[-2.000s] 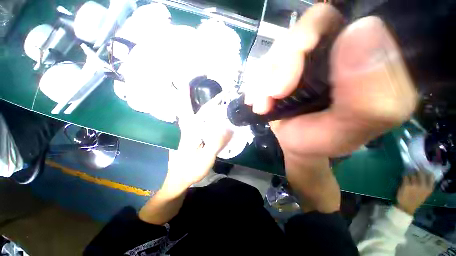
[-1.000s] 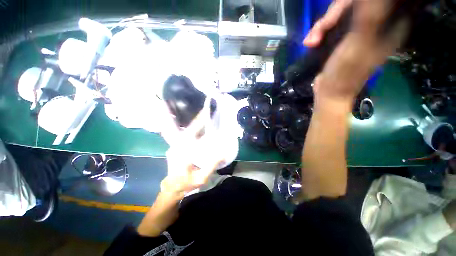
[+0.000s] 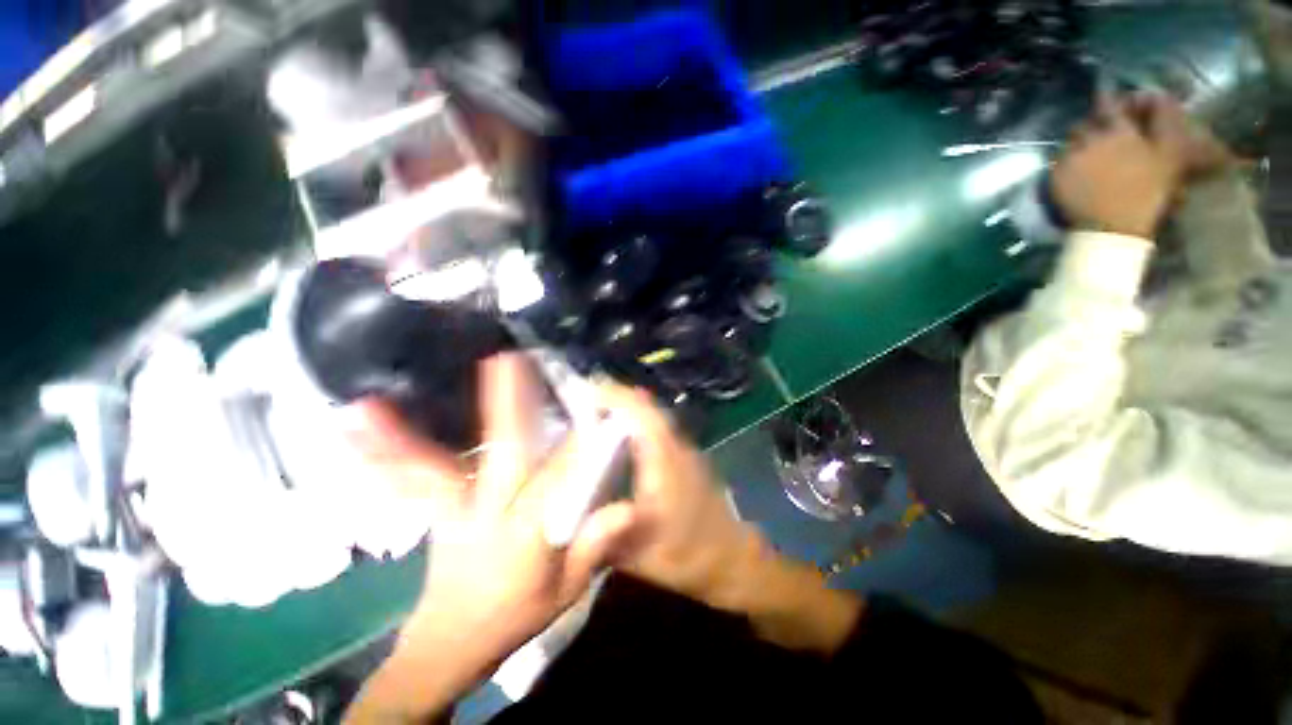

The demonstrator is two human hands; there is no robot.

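My left hand (image 3: pixel 489 545) is under a white unit with a large glossy black round part (image 3: pixel 376 340), its fingers spread against the unit's near side. My right hand (image 3: pixel 680 503) grips the unit's white straight arm (image 3: pixel 585 475) from the right. Both hands are close together and partly blurred. The black part faces up and left. Much of the white body is hidden by fingers or lost in glare.
Glaring white housings (image 3: pixel 234 482) lie left on the green mat (image 3: pixel 850 305). Black round parts (image 3: pixel 680 319) are piled right of my hands, before a blue bin (image 3: pixel 666 163). A silver-grey box (image 3: pixel 383 177) stands behind. Another person's sleeve (image 3: pixel 1091 411) is at right.
The view has swung to the right. My right hand has come down from the dark tool area at upper right and now holds the unit with my left hand. No screwdriver shows in my right hand.
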